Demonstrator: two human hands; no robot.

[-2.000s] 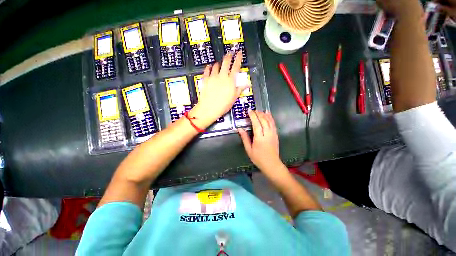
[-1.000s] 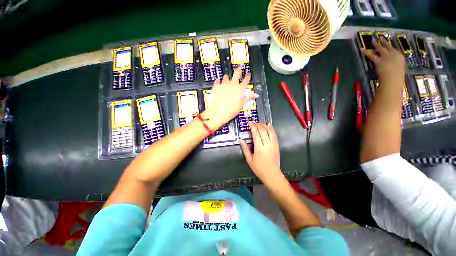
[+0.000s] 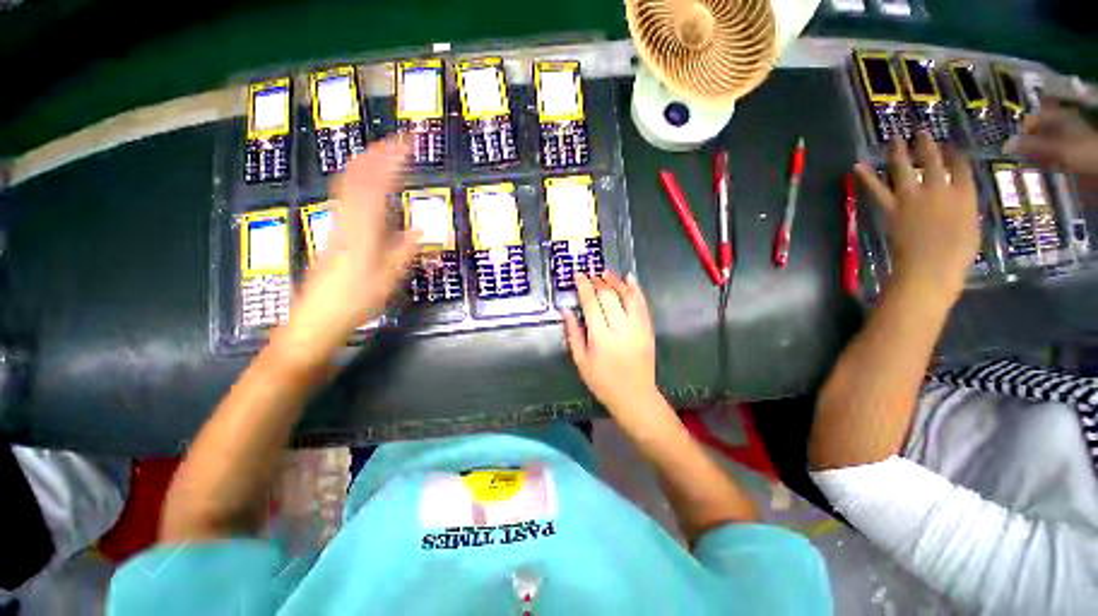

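A clear blister tray [image 3: 421, 323] lies on the dark green bench with two rows of keypad phones, face up with lit screens. My left hand [image 3: 358, 247] is blurred, fingers apart, above the left-middle part of the tray. It partly hides a phone in the near row. My right hand [image 3: 617, 337] rests at the tray's near right corner, its fingertips on the lower keys of the end phone [image 3: 573, 229]. The pale-keypad phone [image 3: 266, 267] lies at the near left. Neither hand holds a phone.
A cream desk fan [image 3: 704, 60] stands right of the tray. Several red pens [image 3: 789, 202] lie beside it. At the right, a co-worker's hand [image 3: 927, 223] is over another tray of phones [image 3: 889, 96]. A green belt [image 3: 361, 24] runs beyond the bench edge.
My left hand has moved left from the right end of the tray, uncovering phones there. My right hand has stayed near the tray's right corner. The co-worker's hand has moved nearer the bench's front.
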